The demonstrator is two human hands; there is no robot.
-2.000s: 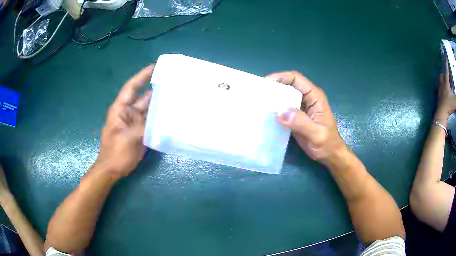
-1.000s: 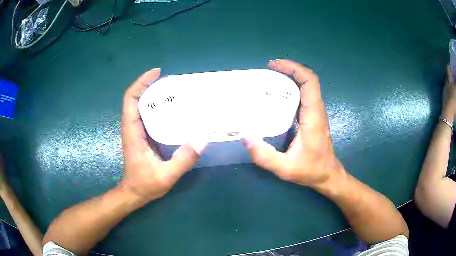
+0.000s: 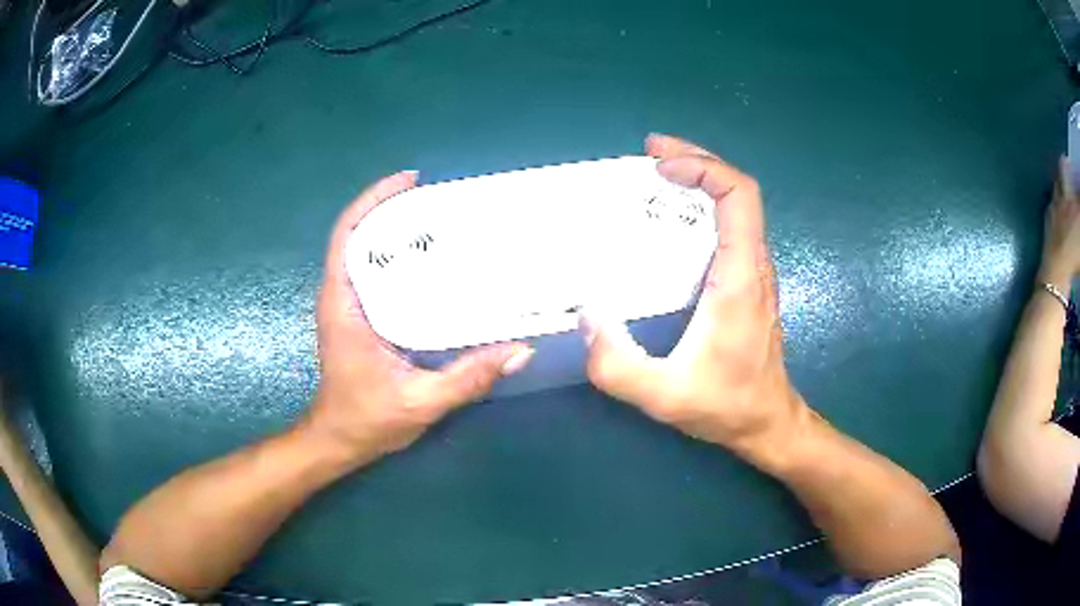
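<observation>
The white oval top cover [image 3: 533, 255] faces up, with small grille marks near both ends, and sits closed on the translucent tub [image 3: 551, 369]. The unit is slightly tilted, its right end further up in the view. My left hand [image 3: 385, 343] wraps round the left end, fingertips at the back edge and thumb on the front side. My right hand [image 3: 711, 320] wraps round the right end, thumb at the front rim near the middle. Most of the tub is hidden under the cover and behind my hands. I cannot tell if it touches the mat.
The dark green mat [image 3: 521, 497] lies under the unit. Cables [image 3: 243, 53] and a crinkled clear bag [image 3: 81, 57] lie at the upper left. A blue box [image 3: 15, 225] shows at the left edge. Other people's arms show at the right [image 3: 1042, 367] and lower left [image 3: 45, 509].
The unit has turned from showing its front side to showing its top. Over the last second it has tilted slightly, and my left hand has shifted a little to the right.
</observation>
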